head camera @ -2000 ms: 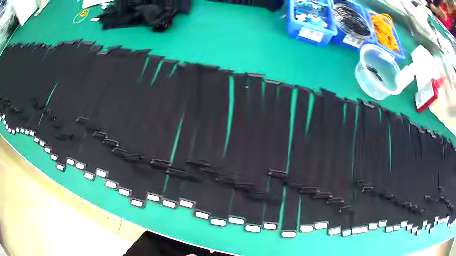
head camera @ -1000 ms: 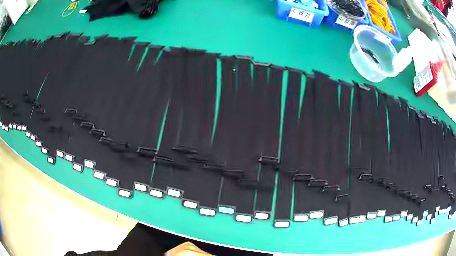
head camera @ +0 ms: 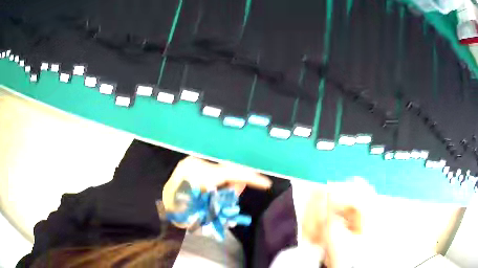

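Many long black straps (head camera: 209, 31) lie side by side on the green mat (head camera: 173, 128). Their near ends form a staggered row of black frames with pale windows, such as this clasp end (head camera: 212, 111). Two windows near the middle look bluish. My left hand (head camera: 196, 180) is below the table edge, with a spiky bunch of blue film pieces (head camera: 209, 209) at its fingers, apparently held. My right hand (head camera: 335, 214) is right of it, beyond the table edge, blurred and washed out; its grip cannot be told.
The mat's pale curved front edge (head camera: 230, 160) crosses in front of me. A red and white object (head camera: 468, 23) is at the upper right, beside clear plastic. My dark sleeve and clothing, and some hair, show below the table edge over a pale floor.
The view has tilted down, so the straps sit higher and the blue boxes are out of view. My left hand has come further into view with the blue bunch. My right hand has appeared.
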